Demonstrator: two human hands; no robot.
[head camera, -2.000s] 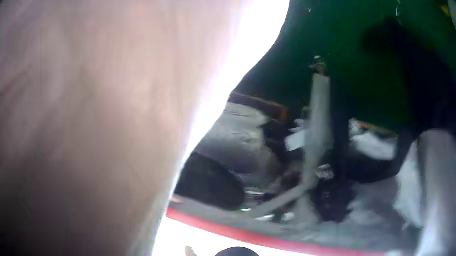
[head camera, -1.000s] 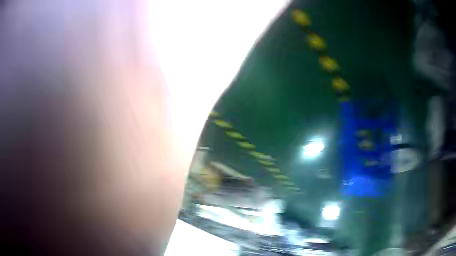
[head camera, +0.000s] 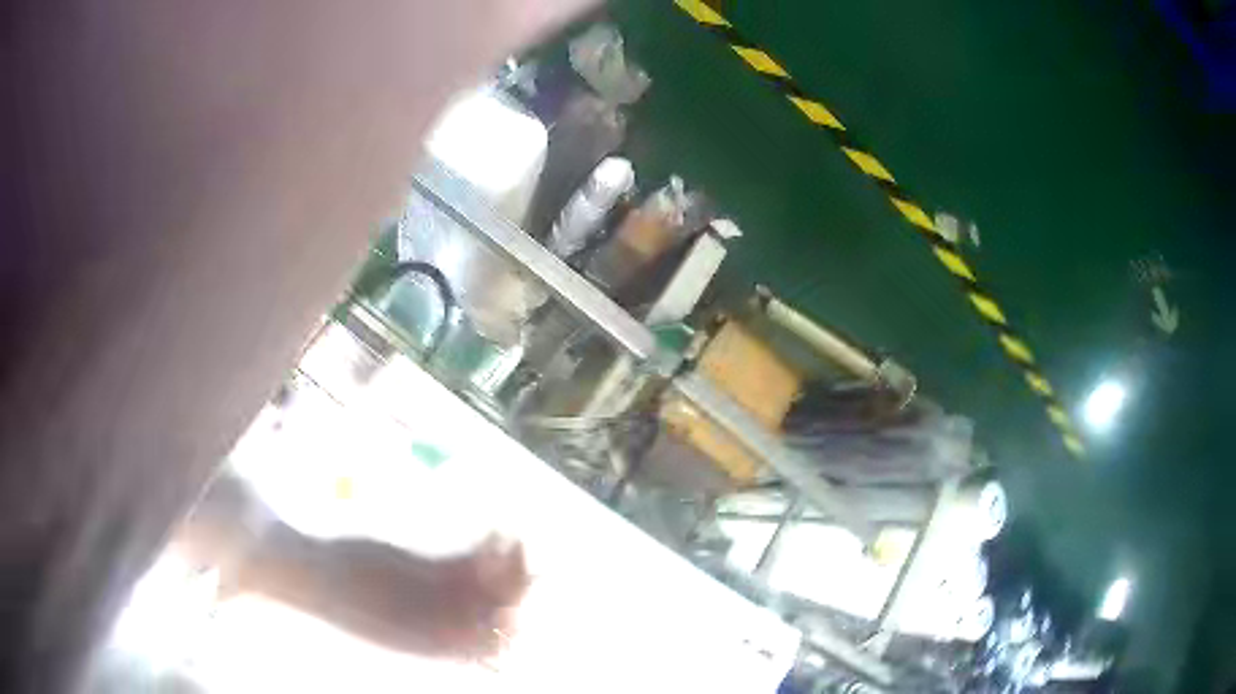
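A blurred bare forearm and hand, apparently my left hand (head camera: 475, 590), reaches in from the lower left over a glaring white worktable (head camera: 624, 597). Its fingers are too blurred to tell whether they are open or hold anything. A few small green and yellow spots show on the white surface near it. I do not see my right hand. A large pinkish-brown blur (head camera: 176, 231), skin or cloth close to the lens, hides the left side of the view.
Beyond the table edge runs a pale metal bar (head camera: 583, 292). Behind it are an orange-brown carton (head camera: 739, 386), wrapped white rolls (head camera: 592, 203) and a frame with white goods (head camera: 827, 556). Yellow-black tape (head camera: 868, 163) crosses the green floor (head camera: 1057, 203). The view is strongly tilted.
The view has swung: the white table, hand and crowded goods now fill the lower middle. The blue object has left its place at the right. The blur at the left covers less.
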